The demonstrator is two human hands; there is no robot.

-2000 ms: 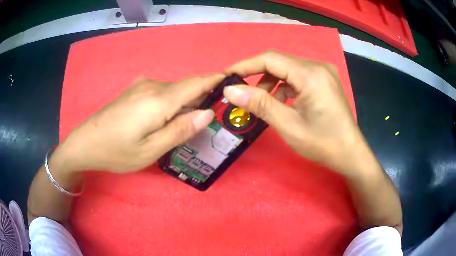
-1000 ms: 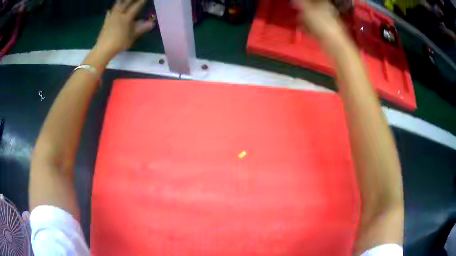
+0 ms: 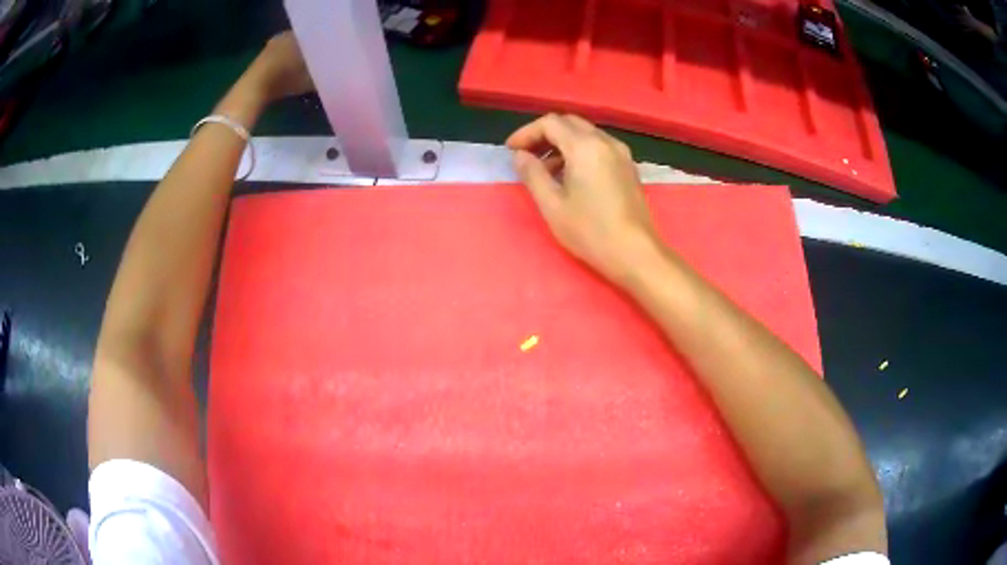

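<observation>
The red foam mat lies in front of me with one small yellow scrap near its middle. My right hand is over the mat's far edge, fingers curled with thumb near the index finger; I cannot tell if anything is between them. My left hand reaches over the belt and is partly hidden behind the upright post; its fingers and anything in them do not show. A black phone assembly lies in the red compartment tray on the belt.
The pale upright post stands on the white edging strip beyond the mat. Dark items sit on the green belt behind it. A pink fan is at the lower left. Yellow scraps lie on the dark bench at right.
The handset held over the mat earlier is gone from my hands' former place. My right hand has come back from the tray to the mat's far edge. My left hand has moved behind the post.
</observation>
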